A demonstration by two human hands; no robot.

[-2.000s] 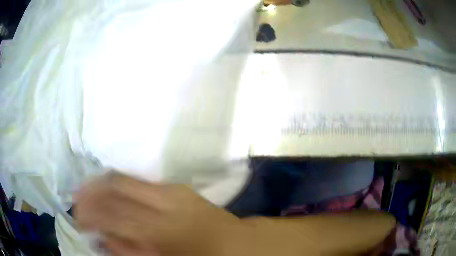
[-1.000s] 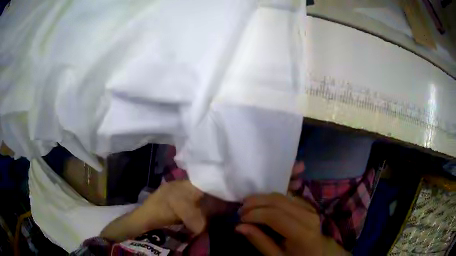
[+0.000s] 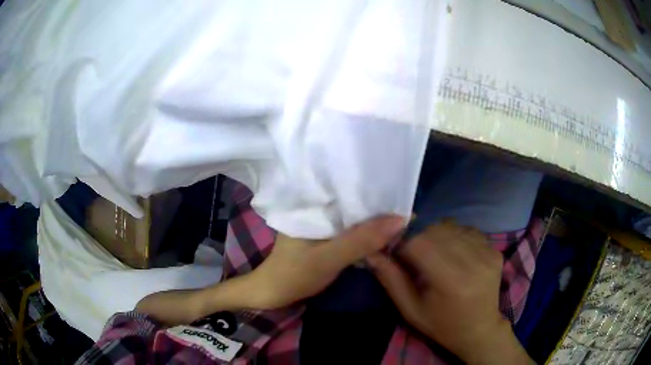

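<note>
A large white fabric piece drapes over the table and hangs over its front edge towards my lap. A narrow folded edge runs down its right side. My left hand pinches the lower right corner of the cloth between thumb and fingers. My right hand meets it there, with its fingertips at the same corner. The fingertips overlap, so the corner itself is mostly hidden.
The pale table with a printed measuring scale lies at upper right. A yellowish strip is at the top right. A yellow-rimmed basket is at lower right. A cardboard box stands under the cloth at left.
Two seconds ago one blurred hand was over the cloth's lower left. Both hands then came to the lower hem end; since then they have closed together there, and the folded edge shows straighter.
</note>
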